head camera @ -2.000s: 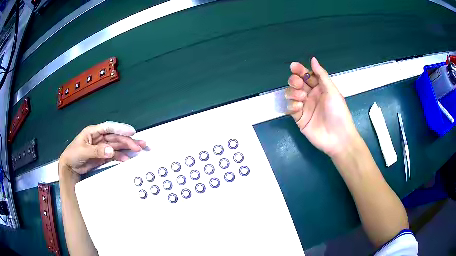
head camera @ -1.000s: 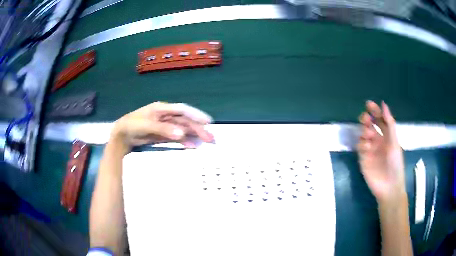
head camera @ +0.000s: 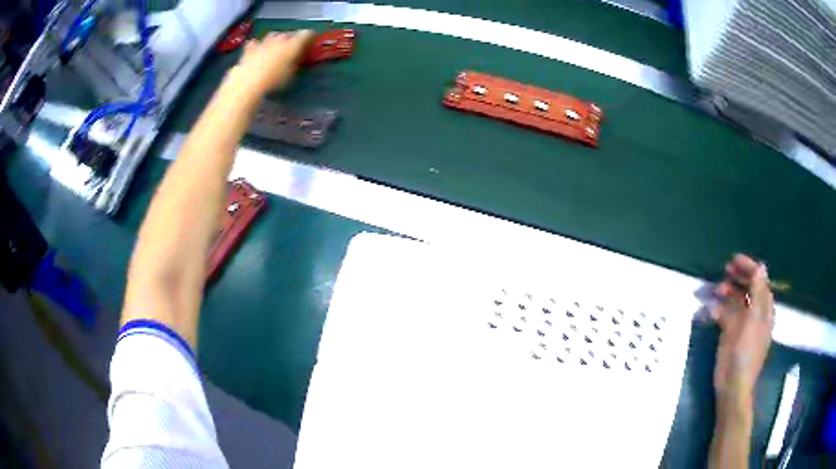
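My left hand is stretched out to the upper left, over the left part of a reddish-brown fixture on the belt. Its fingers are blurred, and I cannot tell whether they grip the fixture. My right hand is at the right, by the belt's near rail, with fingers curled around a thin brass-coloured pen; only a short blurred piece shows. The white blister tray lies in front of me, with several small round components in rows on its right half.
Another red fixture and a grey fixture lie on the belt. One red fixture lies near my left forearm, partly hidden. Stacked trays stand upper right. A white strip and tweezers lie lower right. Metal framework is upper left.
The view has turned left. My left hand has moved from beside the tray's upper left edge out over the belt to the far red fixture. My right hand stays right of the tray.
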